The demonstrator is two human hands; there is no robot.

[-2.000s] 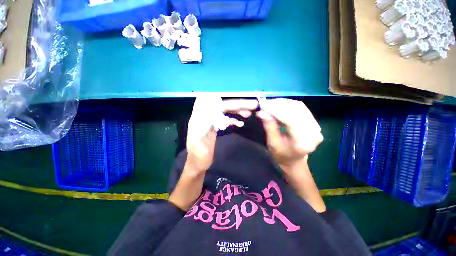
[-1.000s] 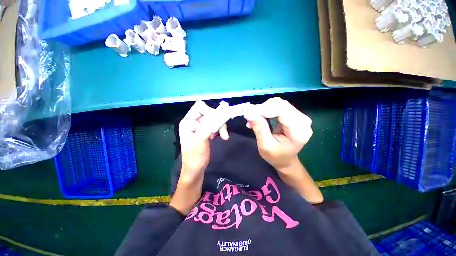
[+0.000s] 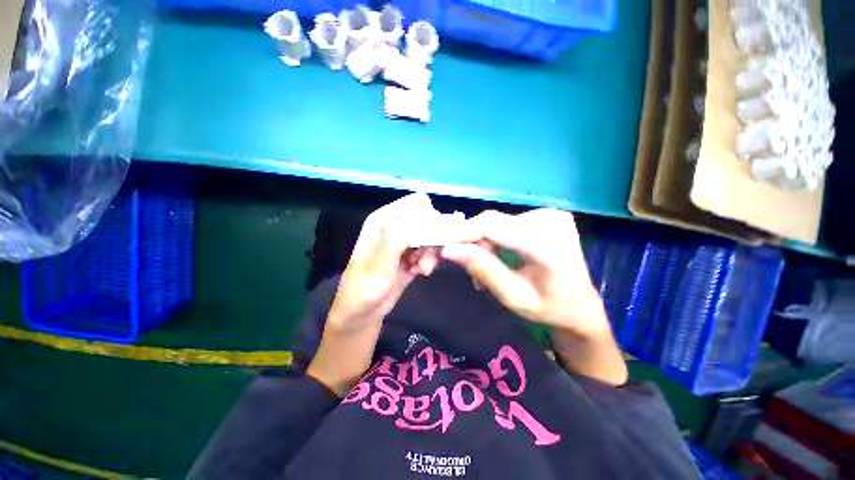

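My left hand (image 3: 382, 253) and my right hand (image 3: 530, 262) meet just in front of the bench edge, above my lap. My left hand is closed around a small white plastic part (image 3: 441, 234), mostly hidden by the fingers. My right fingertips touch its right end; whether they hold a separate small piece cannot be told. Several white plastic housings (image 3: 366, 58) stand and lie in a loose cluster on the green bench (image 3: 281, 117), in front of the blue parts bins (image 3: 525, 28).
Cardboard sheets (image 3: 717, 183) at the right carry close rows of finished assemblies (image 3: 783, 103). A clear plastic bag (image 3: 70, 141) hangs over the bench edge at left. Blue crates stand below the bench at left (image 3: 103, 272) and right (image 3: 698, 309).
The view has turned, so the bench edge now slopes down to the right. Both hands remain together at the white part; the left fingers are wrapped more closely around it.
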